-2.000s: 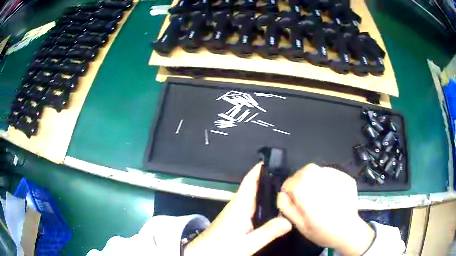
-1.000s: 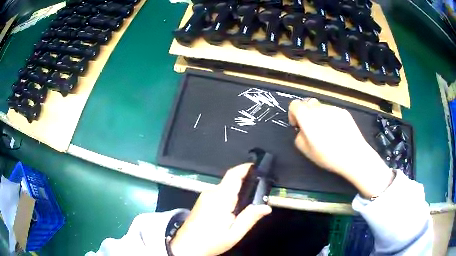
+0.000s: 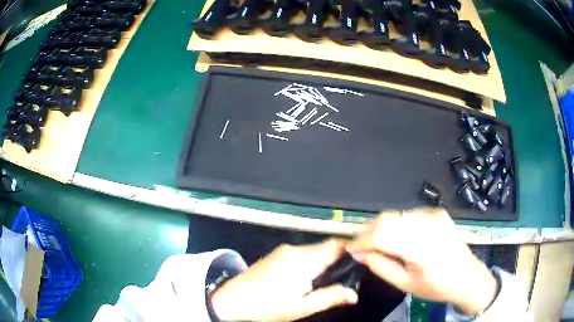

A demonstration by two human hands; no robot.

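Observation:
My left hand (image 3: 289, 280) holds a black body (image 3: 340, 272) over my lap, in front of the bench edge. My right hand (image 3: 422, 255) is at the upper end of the body, with its fingers closed together there; whether a pin is between them is hidden. The black parts tray (image 3: 377, 157) lies at the bench edge. White-silver pins (image 3: 305, 97) lie loose left of its centre. Small black fittings (image 3: 481, 166) are piled at its right end. One small fitting (image 3: 431, 192) lies apart from the pile, near the tray's front rim.
A cardboard sheet (image 3: 283, 52) with rows of black bodies lies behind the tray. Another cardboard sheet (image 3: 53, 160) with bodies lies at the left. A blue crate (image 3: 60, 270) holding white material and cardboard stands at lower left. The bench has a pale front edge (image 3: 252, 204).
My right hand has moved from the pins back to the body. My left hand has lowered the body toward my lap and tilted it. One fitting now shows apart from the pile.

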